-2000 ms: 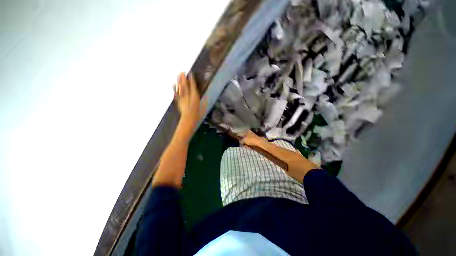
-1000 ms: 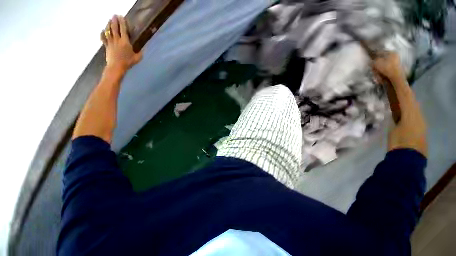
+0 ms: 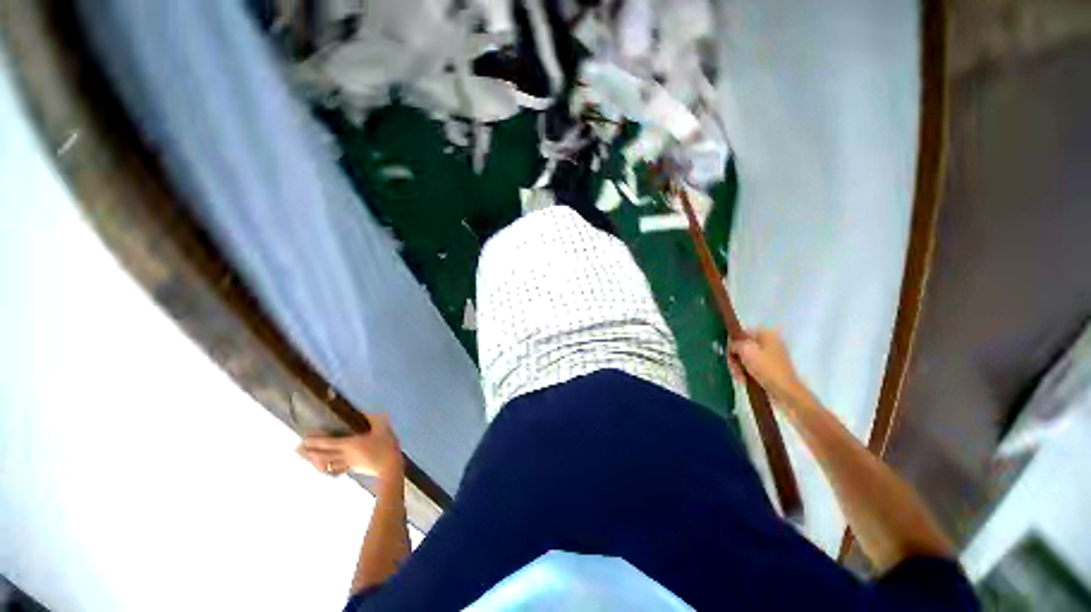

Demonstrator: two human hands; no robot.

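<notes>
My right hand (image 3: 763, 361) is closed around the reddish-brown broom stick (image 3: 714, 277), which slants from beside my body up to the scraps. The broom's head is not clear among the scraps. White and grey fabric offcuts (image 3: 634, 84) lie heaped on the green floor at the top, blurred in part. My left hand (image 3: 357, 451) rests on the brown cutting table edge (image 3: 215, 277) at the left, fingers over the white top, thumb side at the rim.
Pale blue-grey skirt cloth (image 3: 299, 227) hangs below the left table. Another pale cloth (image 3: 820, 179) hangs at the right, below a second table with a brown rim (image 3: 915, 275). Small scraps lie on the green floor (image 3: 425, 179) between them.
The heap now shows further ahead, at the top. My left hand is lower along the table edge. My right hand has come down and back, and the stick now shows at length.
</notes>
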